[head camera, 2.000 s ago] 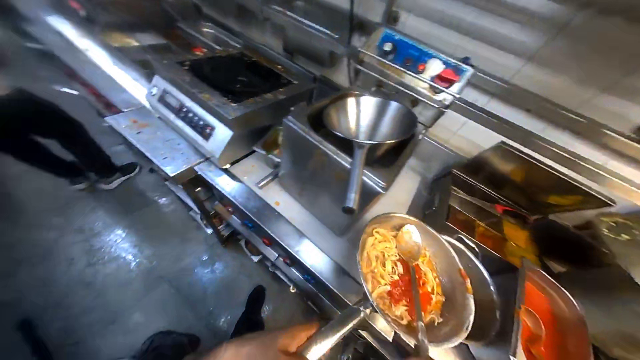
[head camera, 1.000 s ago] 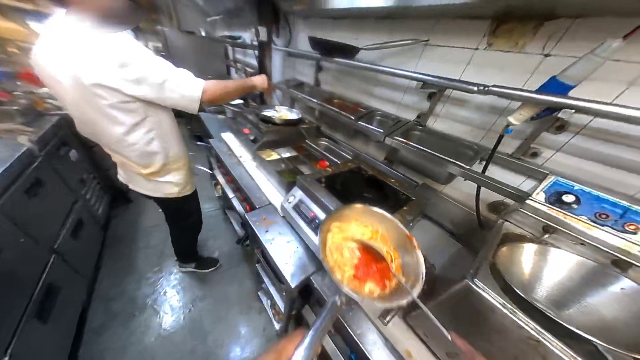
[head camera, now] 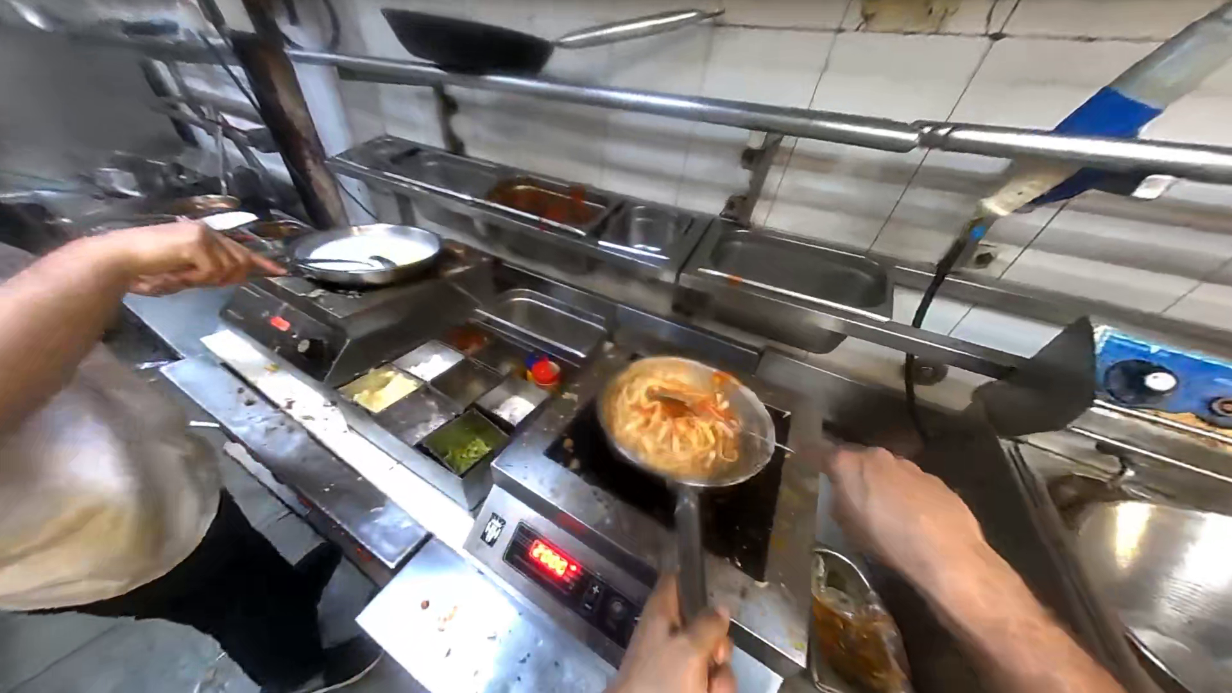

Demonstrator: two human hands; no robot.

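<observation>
A steel frying pan (head camera: 685, 421) stands on the black top of an induction cooker (head camera: 568, 520), its handle pointing toward me. My left hand (head camera: 677, 640) is closed around that handle. Pasta strands (head camera: 664, 423) with red-orange sauce lie in the pan. From the right, my right hand (head camera: 890, 496) grips a metal spoon (head camera: 741, 433); the spoon's bowl is among the pasta and partly hidden. The cooker's red display is lit.
At the left a person's hand (head camera: 197, 255) reaches toward another pan (head camera: 366, 252) on a second cooker. Ingredient trays (head camera: 467, 441) lie between the cookers. A steel wok (head camera: 1160, 558) sits at the right, near a glass container (head camera: 852, 626). A dark pan (head camera: 467, 40) rests on the overhead rail.
The pan of pasta has moved from beside the wok station onto the induction cooker. In the earliest frame the red sauce lies in a patch; now it is more spread. The view has swung left.
</observation>
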